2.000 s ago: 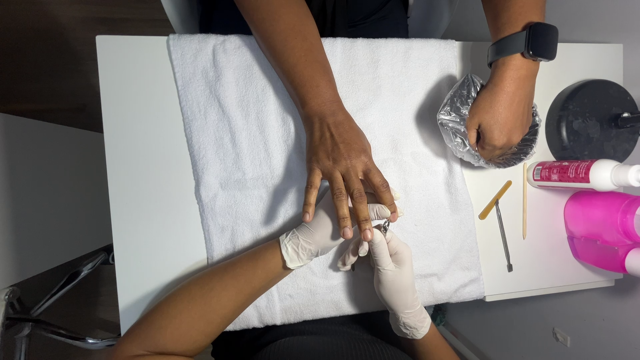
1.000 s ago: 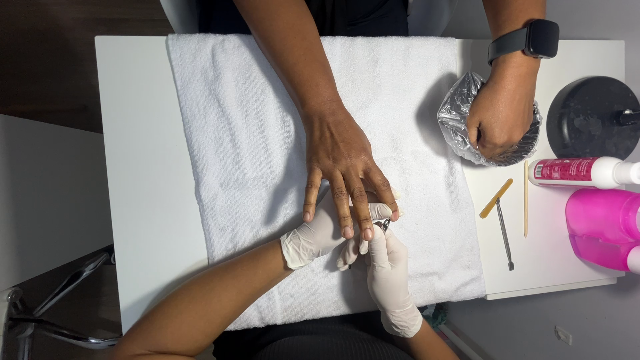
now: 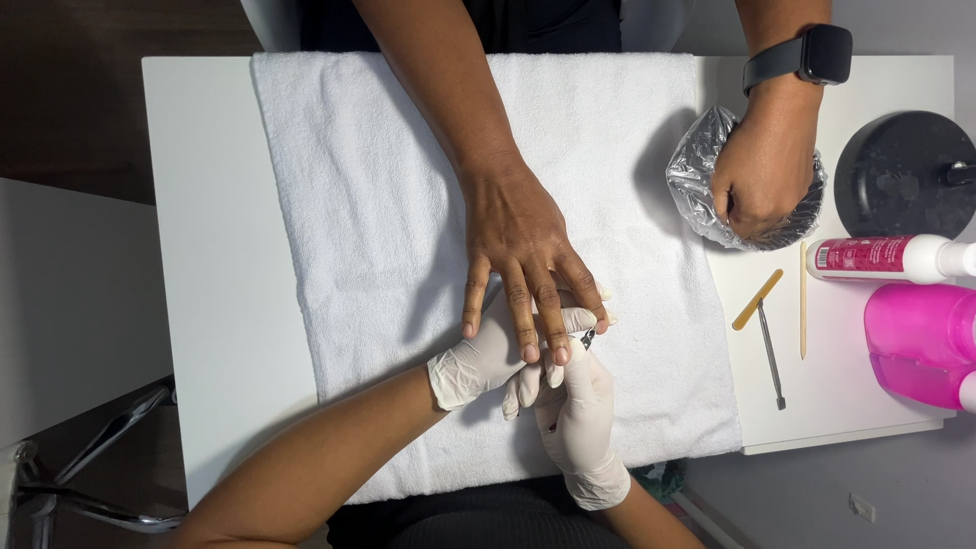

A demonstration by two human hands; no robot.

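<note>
My left hand (image 3: 488, 354), in a white glove, is under another person's outstretched hand (image 3: 518, 221) and holds it near the index fingertip. My gloved right hand (image 3: 583, 419) grips a small metal nipper (image 3: 588, 338), its tip at the side of that index finger; most of the tool is hidden in my palm. Both of my hands are above a white towel (image 3: 366, 229). The person's other hand (image 3: 766, 171), with a smartwatch (image 3: 826, 55) on the wrist, is a fist dipped into a plastic-lined bowl (image 3: 698, 183).
Right of the towel lie a yellow nail file (image 3: 757, 300), a metal cuticle pusher (image 3: 771, 358) and a thin wooden stick (image 3: 803, 305). Beyond them are a white bottle with a red label (image 3: 865, 258), pink bottles (image 3: 915, 328) and a round black lamp base (image 3: 900, 179).
</note>
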